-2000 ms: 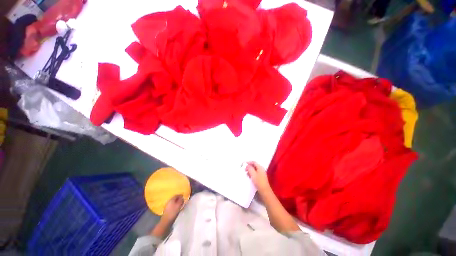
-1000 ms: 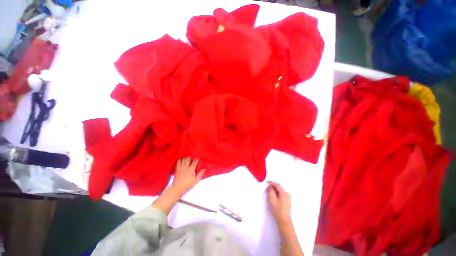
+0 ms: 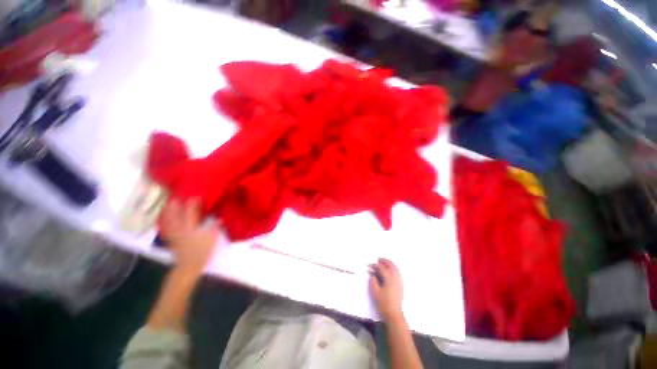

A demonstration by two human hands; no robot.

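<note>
The red garment (image 3: 346, 144) lies heaped on the white table (image 3: 425, 288). My left hand (image 3: 189, 232) is at the garment's lower left edge, beside the off-white bundle (image 3: 144, 207); it is blurred, and I cannot tell whether it grips the cloth. My right hand (image 3: 387, 288) is near the table's front right part, away from the garment, with its fingers closed around a small dark tool, possibly thread snips (image 3: 377, 274). Most of the tool is hidden. A thin dark strip or slot (image 3: 302, 259) runs along the table between my hands.
A white bin (image 3: 504, 349) full of red garments (image 3: 508, 252) stands at the table's right, with yellow fabric (image 3: 529, 189) behind. A black cylinder (image 3: 63, 176) and dark cords (image 3: 45, 115) lie at the table's left. Clear plastic bags (image 3: 57, 252) hang below. A blue bag (image 3: 542, 124) is beyond.
My left hand has moved left along the garment edge to the off-white bundle. The small tool that lay on the table is now in my right hand. The red heap looks more bunched together.
</note>
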